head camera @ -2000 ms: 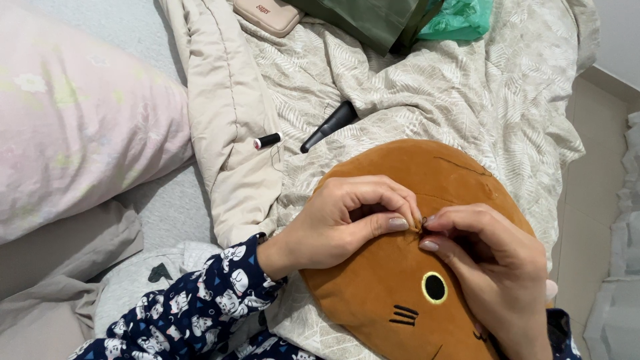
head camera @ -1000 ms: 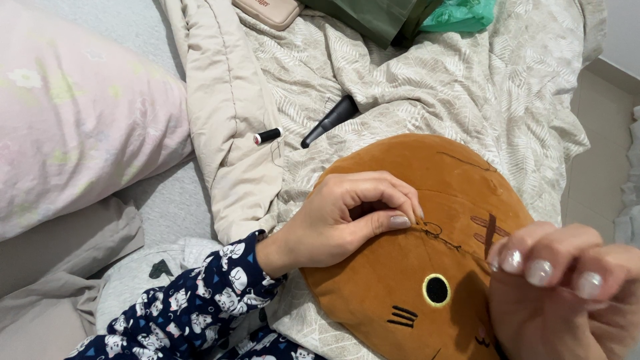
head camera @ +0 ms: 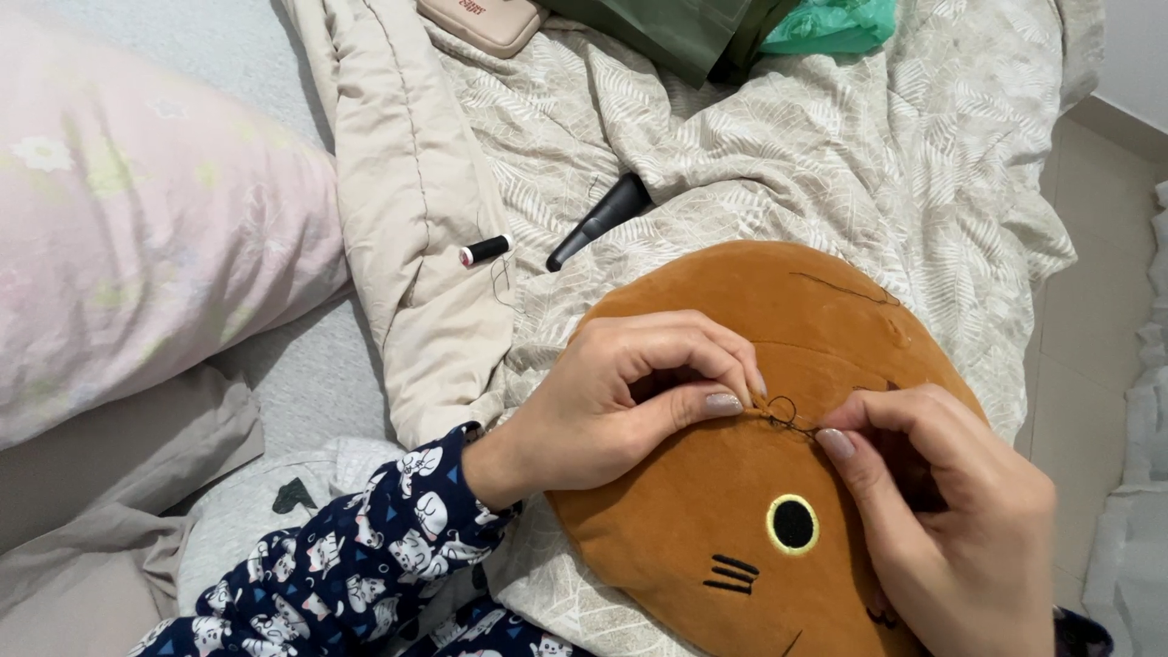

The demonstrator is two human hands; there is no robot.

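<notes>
A round brown plush cushion (head camera: pixel 675 520) with an embroidered eye and whiskers lies before me. My left hand (head camera: pixel 630 401) pinches a fold of its fabric between thumb and fingertips. Just right of that pinch, dark thread (head camera: pixel 781 412) forms a small loop at the seam and runs to my right hand (head camera: pixel 940 502), whose thumb and index fingertip are closed on it. Whether a needle is between those fingertips cannot be told. More dark thread (head camera: pixel 844 287) lies across the cushion's upper part. Beyond the cushion, a spool of black thread (head camera: pixel 485 250) rests on the bedding.
A black tapered object (head camera: pixel 599 222) lies on the patterned bedspread (head camera: pixel 949 173) near the spool. A beige case (head camera: pixel 488 20), a dark green bag (head camera: pixel 671 32) and a green plastic bag (head camera: pixel 835 25) are at the top. A pink pillow (head camera: pixel 155 210) fills the left side.
My right hand lifted away to the right from the seam, then came back beside the thread there. My left hand has kept its pinch on the cushion fabric.
</notes>
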